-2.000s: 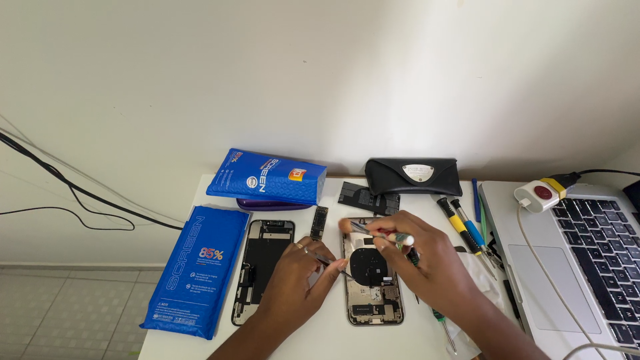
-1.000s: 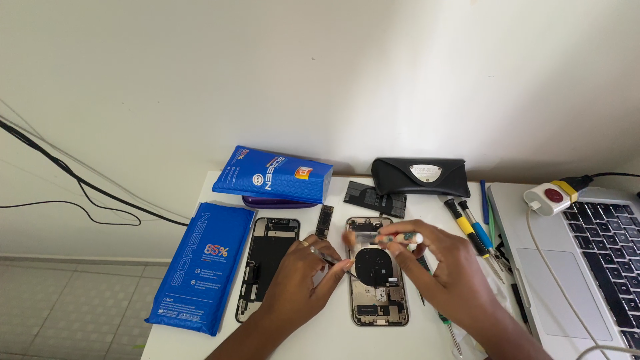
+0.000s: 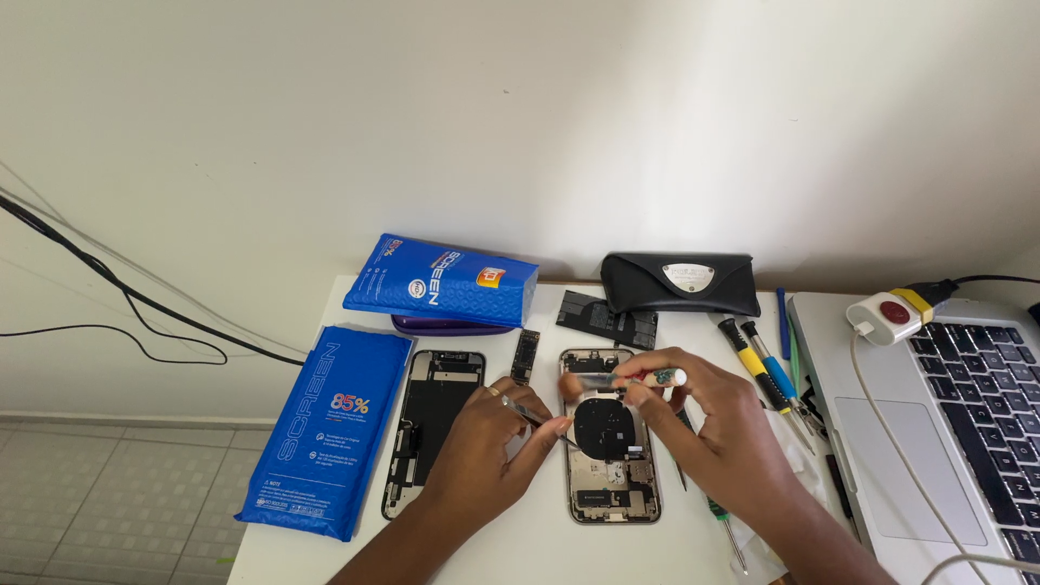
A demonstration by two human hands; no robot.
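An opened smartphone housing (image 3: 614,487), with a round black wireless charging coil (image 3: 604,429) in it, lies on the white desk. My right hand (image 3: 707,414) holds a small soft-bristled brush (image 3: 621,379) by its patterned handle; the blurred bristles are over the upper left of the housing. Between the fingers of my left hand (image 3: 496,447) is a pair of metal tweezers (image 3: 532,414), their tips by the coil's left edge. The detached phone screen assembly (image 3: 443,398) lies to the left, partly behind my left hand. A narrow logic board (image 3: 525,357) lies between screen and housing.
Two blue padded pouches (image 3: 325,439) (image 3: 447,280) lie left and behind, the rear one on a purple case (image 3: 455,325). A phone battery (image 3: 608,321) touches a black glasses case (image 3: 681,284). Screwdrivers (image 3: 754,364) lie right, beside a laptop (image 3: 902,479) with a charger (image 3: 884,318) on it.
The brush in my right hand has shifted about over the upper part of the housing. My left hand stays at the housing's left edge with the tweezers.
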